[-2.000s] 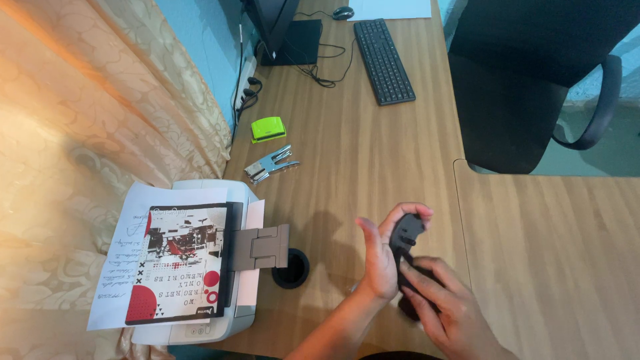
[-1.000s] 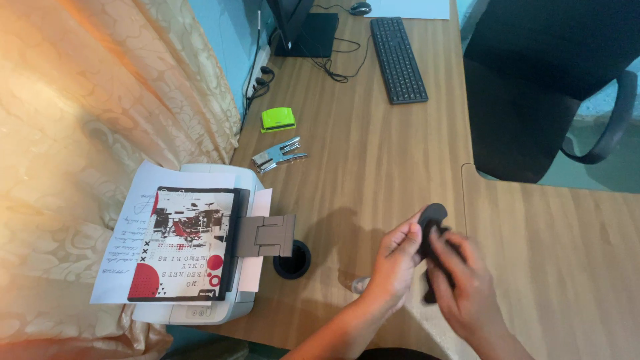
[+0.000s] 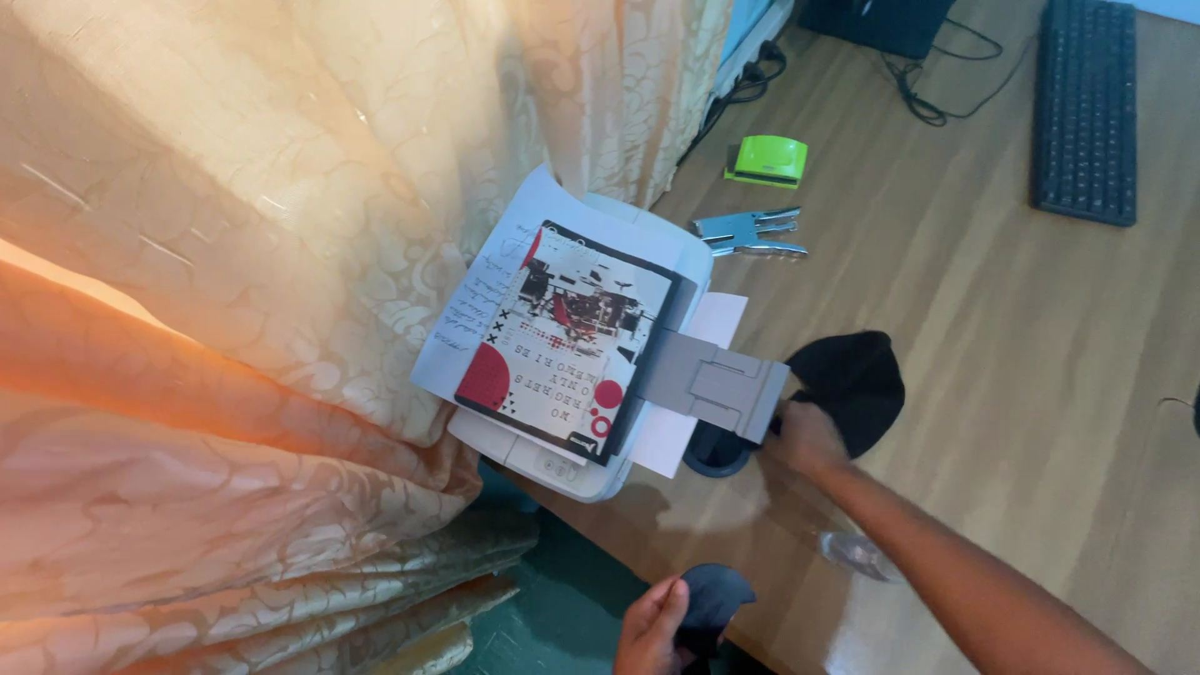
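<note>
My left hand (image 3: 653,626), at the bottom centre, grips a dark flat piece with a rounded end (image 3: 710,600) near the table's edge. My right hand (image 3: 804,439) reaches to the black round holder (image 3: 717,452) beside the printer's tray; its fingertips are partly hidden, so what they touch cannot be told. A black fabric-like item (image 3: 853,389), possibly a cap, lies on the table just beyond that hand. The grey output tray (image 3: 717,382) of the printer juts out over part of the round holder.
A white printer (image 3: 609,483) bears a patterned notebook (image 3: 581,328) and a written sheet. Behind stand a green hole punch (image 3: 771,160), a metal stapler (image 3: 750,232) and a black keyboard (image 3: 1085,112). A clear plastic object (image 3: 858,555) lies near my right forearm. A curtain (image 3: 281,281) hangs at left.
My hands, earlier together on a dark object, are now apart: the right is by the round holder, the left low near the table edge. The view has swung left.
</note>
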